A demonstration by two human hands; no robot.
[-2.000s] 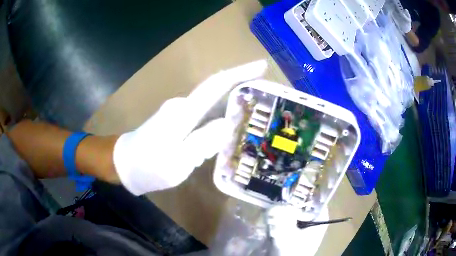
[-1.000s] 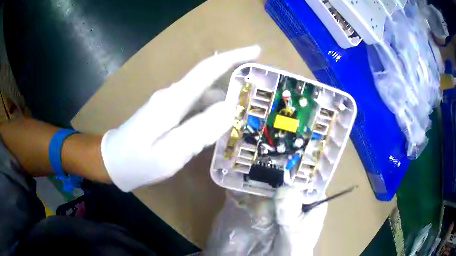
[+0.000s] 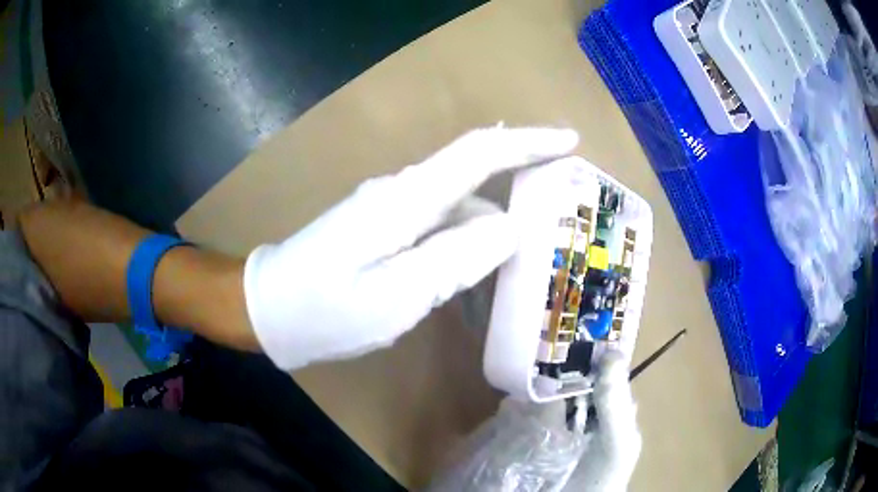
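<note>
The open white power strip housing [image 3: 513, 279] is tilted on its side above the tan board, its open face turned right. The yellow transformer [image 3: 598, 258] and brass strips show inside. My left hand [image 3: 385, 255], in a white glove, holds the housing's left side and upper corner. My right hand [image 3: 613, 423], gloved and partly cut off by the bottom edge, grips the lower corner. The dark tweezers [image 3: 658, 355] stick out from it to the upper right. A clear plastic bag [image 3: 515, 450] hangs below the housing beside my right hand.
The tan board [image 3: 452, 86] lies under the work. Blue corrugated sheets [image 3: 674, 163] at the right carry white power strip units [image 3: 756, 58] and crinkled clear bags [image 3: 818, 192]. A dark green surface [image 3: 193, 106] is at upper left. A blue wrist band [image 3: 146, 288] is on my left forearm.
The housing has turned from facing me nearly flat to standing tilted, its left outer wall now showing. Both hands moved with it, a little to the right in view.
</note>
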